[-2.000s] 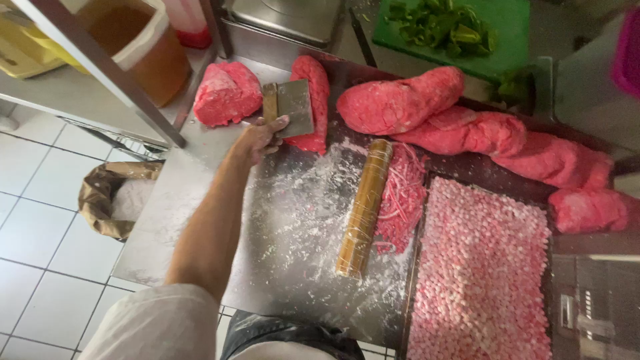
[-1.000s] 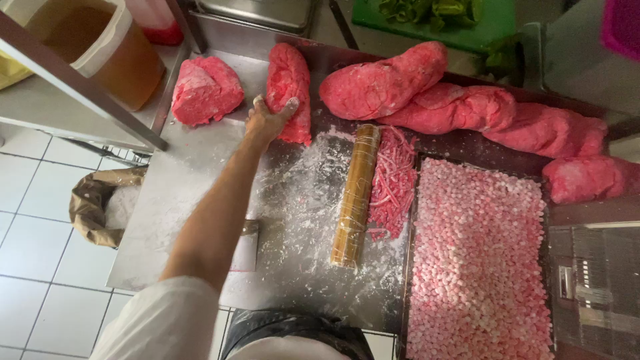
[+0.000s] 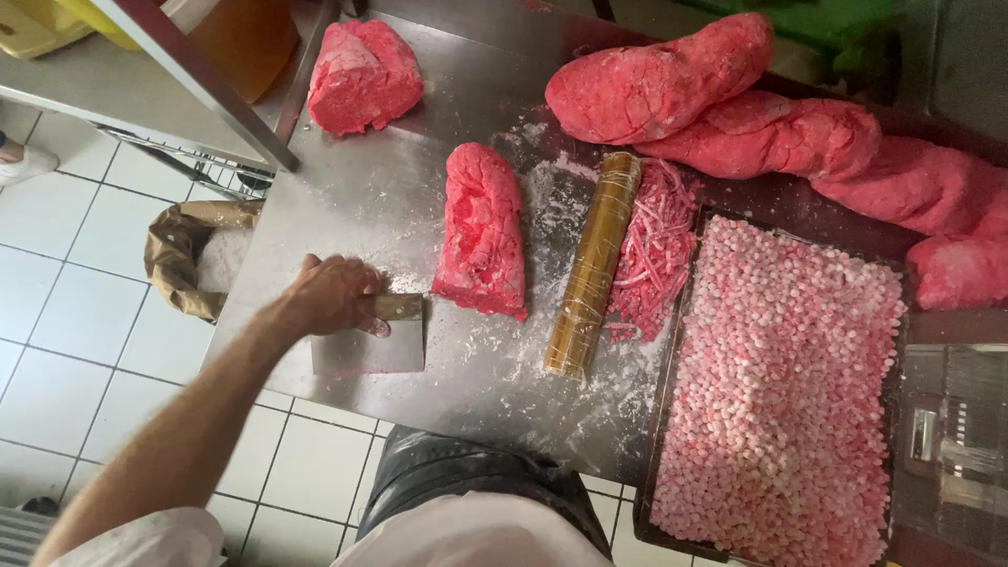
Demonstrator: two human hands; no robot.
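My left hand [image 3: 337, 295] is closed around the wooden handle of a metal bench scraper [image 3: 368, 346], whose blade lies low over the steel worktop near its front edge. Right of it, apart from the hand, lies a dented log of pink dough [image 3: 480, 236]. A larger pink dough piece [image 3: 364, 77] sits at the back left. A plastic-wrapped rolling pin [image 3: 592, 268] lies beside a heap of pink dough strips [image 3: 650, 244]. My right hand is outside the view.
Long twisted rolls of pink dough [image 3: 756, 134] line the back right. A dark tray [image 3: 657, 441] of small pink and white pellets stands at the right. An open paper sack of white powder [image 3: 177, 264] is at the table's left, near a metal shelf post [image 3: 205, 83]. Flour dusts the steel worktop [image 3: 488, 378].
The dough log has come from the back of the worktop toward me. My left hand has left it and now holds the scraper, which lay on the worktop one second ago.
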